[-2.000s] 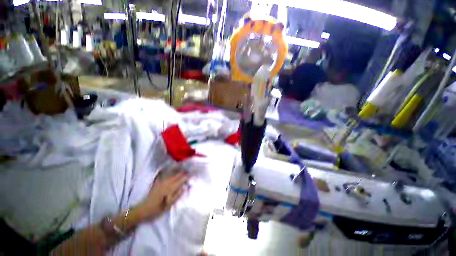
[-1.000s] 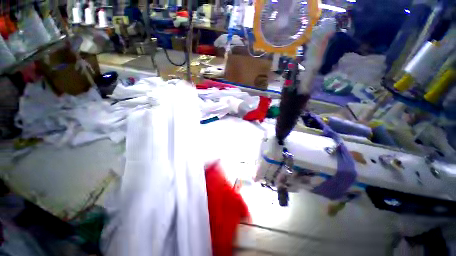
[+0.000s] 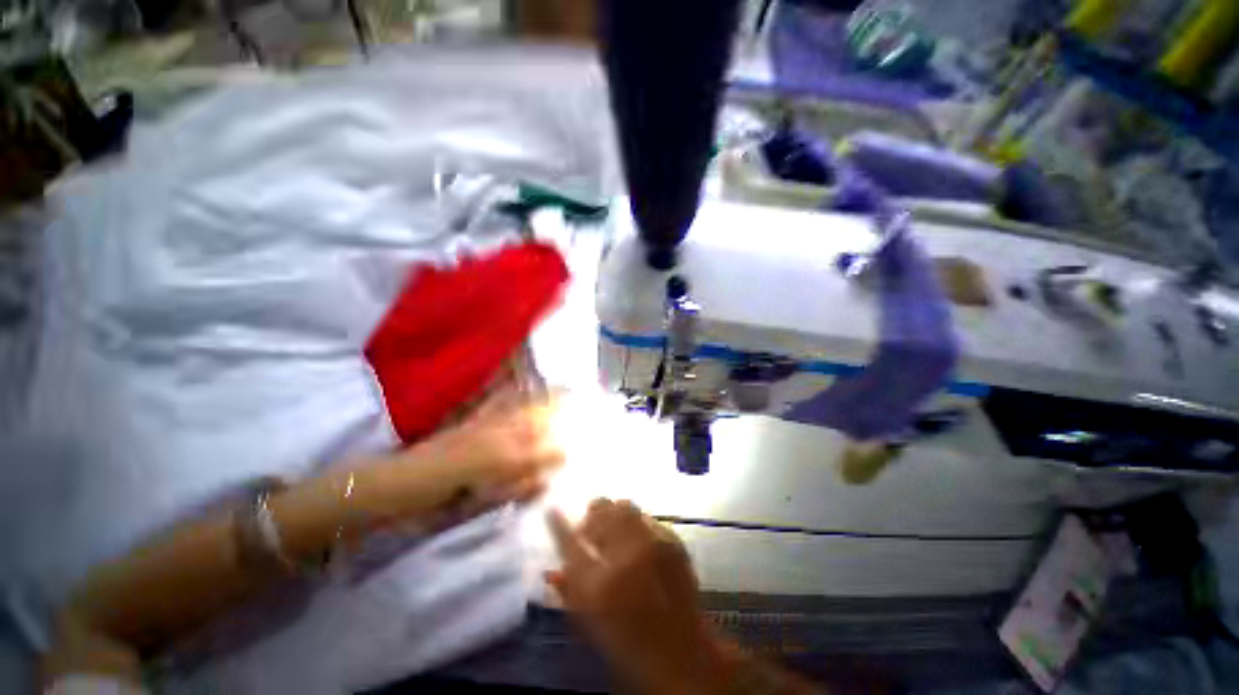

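White cloth [image 3: 231, 312] lies spread over the table left of the sewing machine [image 3: 775, 285]. A red panel [image 3: 462, 333] lies on it, and a dark green piece [image 3: 557, 202] shows behind. My left hand [image 3: 496, 448] is on the cloth just below the red panel, its fingers blurred by glare. My right hand [image 3: 625, 564] is at the cloth's right edge, fingers bent, close to my left fingertips. Glare and blur hide whether either hand pinches the cloth. The needle area is right of my hands.
A purple strip [image 3: 910, 326] is tied round the machine arm. A dark lamp arm [image 3: 666, 122] stands above the machine head. A phone [image 3: 1053, 604] lies at the lower right. A pale wooden handle [image 3: 866, 463] shows under the arm. The ruler-marked edge [image 3: 802, 618] runs in front.
The view has moved down and closer to the machine. The white cloth has been spread to the left, with the red panel now beside the head. Both hands have come into view since one second ago.
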